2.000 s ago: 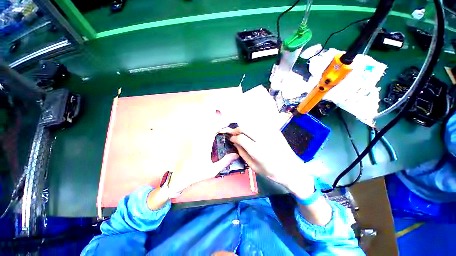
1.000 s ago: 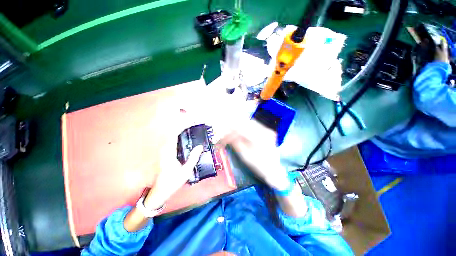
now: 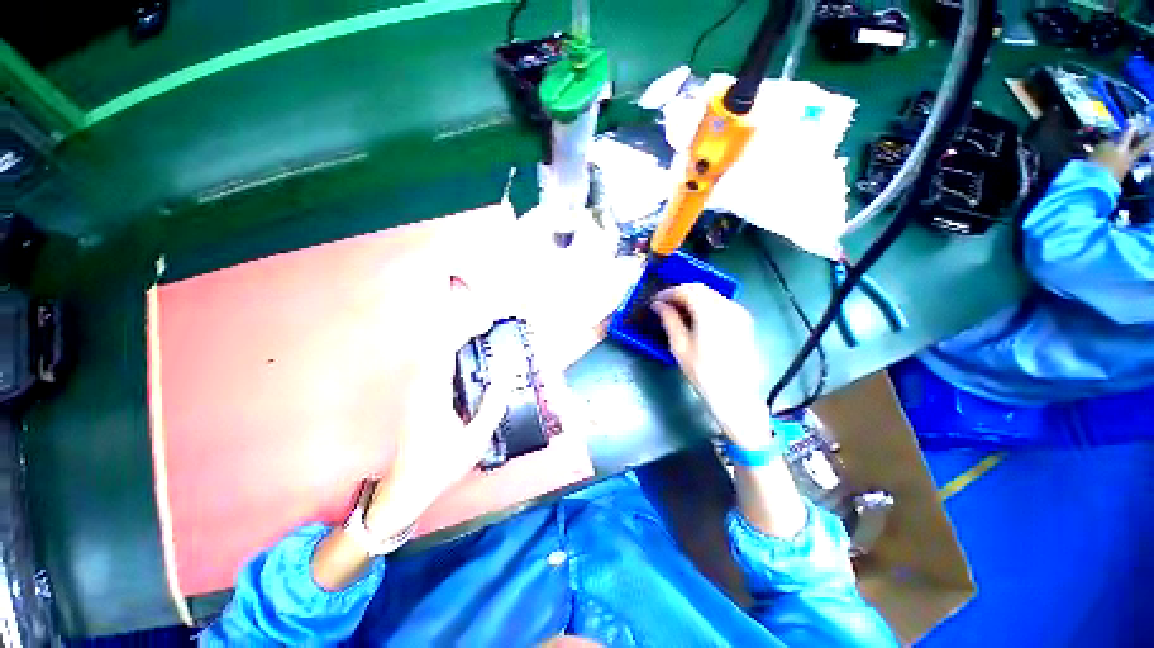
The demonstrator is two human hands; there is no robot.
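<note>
A black housing (image 3: pixel 516 411) lies on the salmon-pink mat (image 3: pixel 291 367) near its right front part, its ribbed inner side up. My left hand (image 3: pixel 443 424) holds it from the left, with the thumb over its middle. The hand is overexposed, so the fingers are hard to make out. My right hand (image 3: pixel 709 336) is at the blue screw tray (image 3: pixel 704 274), fingertips bent down and close together over the dark screws (image 3: pixel 643 317). Whether a screw is between the fingertips cannot be seen.
The orange screwdriver (image 3: pixel 696 177) hangs just behind the tray. The green-capped syringe (image 3: pixel 572 139) stands left of it. White wipes (image 3: pixel 791 158), blue-handled pliers (image 3: pixel 871 304) and black housings (image 3: pixel 949 171) are at right. A cardboard box (image 3: pixel 930 532) is below; another person's sleeve (image 3: pixel 1076 241) is far right.
My right hand has moved from beside the housing to the screw tray. My left hand has stayed on the housing. Earlier, both hands were on the housing, and the view has since shifted right.
</note>
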